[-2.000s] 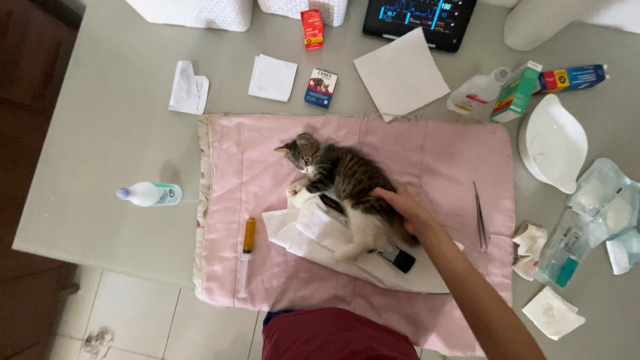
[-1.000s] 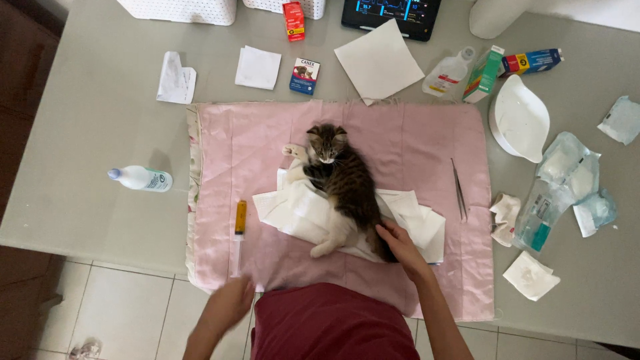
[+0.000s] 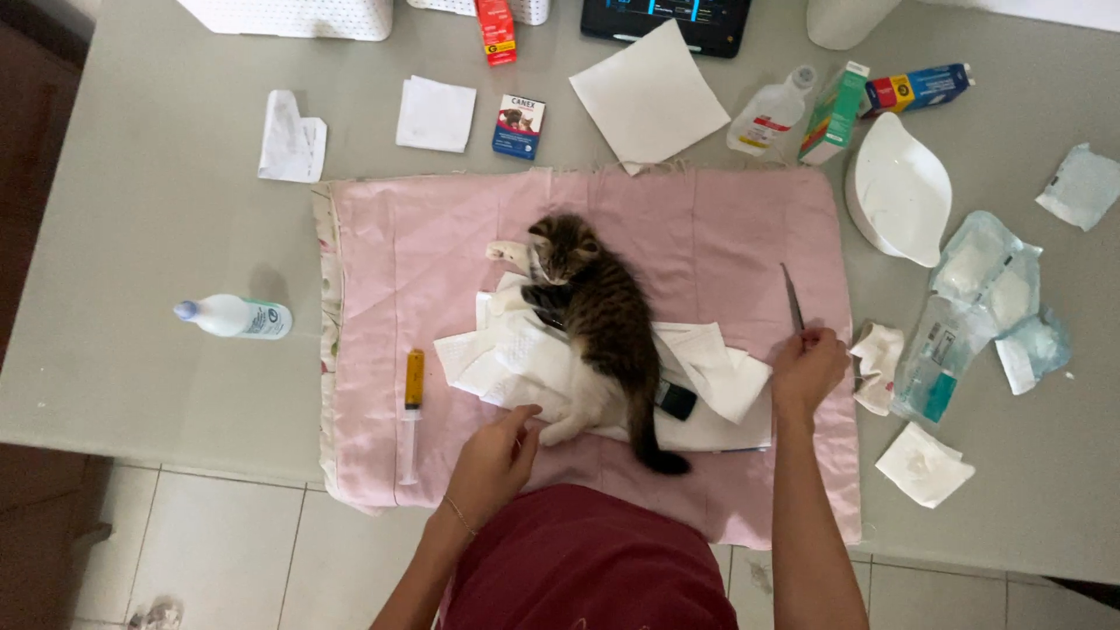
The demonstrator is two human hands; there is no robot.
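A tabby and white kitten (image 3: pixel 612 315) lies on its side on white paper towels (image 3: pixel 525 350), over a pink quilted cloth (image 3: pixel 752 227). My right hand (image 3: pixel 809 372) grips metal tweezers (image 3: pixel 793 297) at the cloth's right side, tips pointing away from me. Close to the kitten's hind paw is my left hand (image 3: pixel 499 459), fingers apart and holding nothing; whether a fingertip touches the paw or towel I cannot tell. A syringe with amber liquid (image 3: pixel 414 385) lies to the left of that hand. Partly under the kitten's rear is a small black object (image 3: pixel 676 400).
A white bottle with a lilac cap (image 3: pixel 232 316) lies at left. Beyond the cloth are a Canex box (image 3: pixel 518 127), folded papers (image 3: pixel 436 114), a clear bottle (image 3: pixel 773 111) and a tablet (image 3: pixel 726 26). A white bowl (image 3: pixel 899 188), opened clear packets (image 3: pixel 949 324) and crumpled gauze (image 3: pixel 878 367) sit at right.
My right hand has left the kitten's rear and taken hold of the tweezers, which lay on the cloth. My left hand, not seen two seconds ago, has moved in toward the kitten's hind paw.
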